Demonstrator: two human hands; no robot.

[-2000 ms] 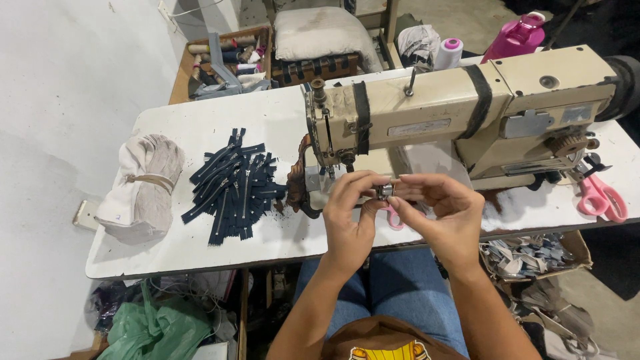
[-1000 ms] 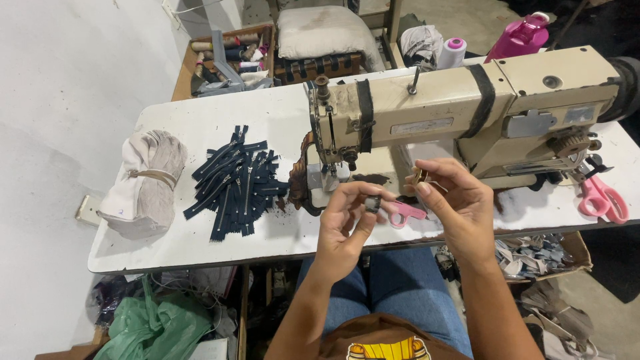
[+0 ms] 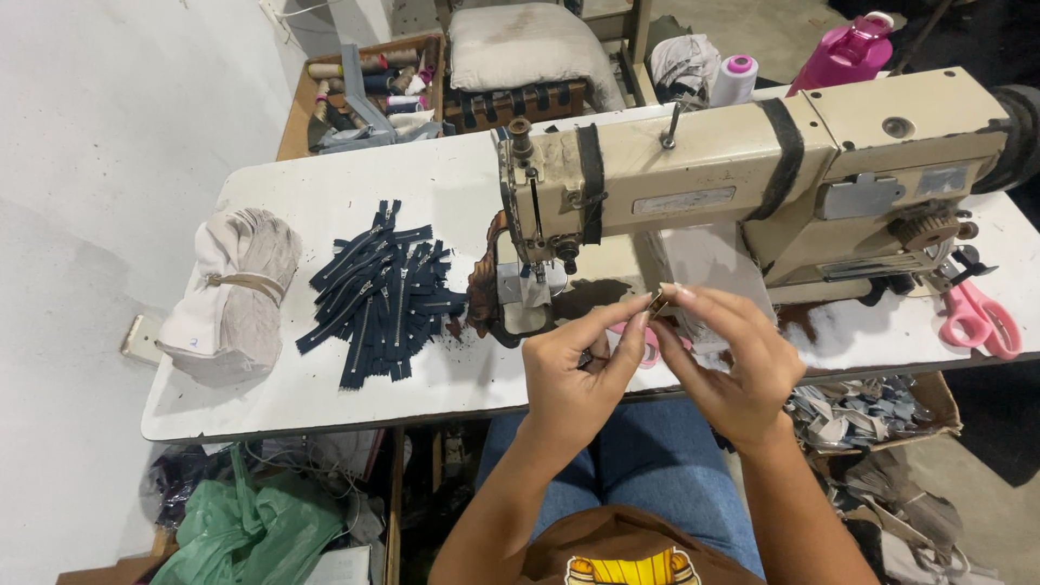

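Observation:
My left hand (image 3: pixel 578 370) and my right hand (image 3: pixel 731 357) meet at the fingertips above the table's front edge. Between them they pinch a small brownish metal part (image 3: pixel 656 304), too small to name. A dark, roundish piece (image 3: pixel 585 358) sits in the curled fingers of my left hand. Behind the hands stands a beige industrial sewing machine (image 3: pixel 691 171), its presser foot (image 3: pixel 536 275) to their upper left. Pink-handled snips (image 3: pixel 650 345) lie partly hidden under my hands. Left of the machine is a pile of dark zippers (image 3: pixel 382 296).
A tied bundle of pale fabric (image 3: pixel 236 292) lies at the left of the white tabletop (image 3: pixel 471 179). Pink scissors (image 3: pixel 979 321) are at the right. Behind stand a thread cone (image 3: pixel 734 81), a pink bottle (image 3: pixel 845 53) and a box of spools (image 3: pixel 296 122). A scrap box (image 3: pixel 934 406) is below right.
My hands were together two seconds ago, apart one second ago with a small part in each, and have now come together again at the fingertips.

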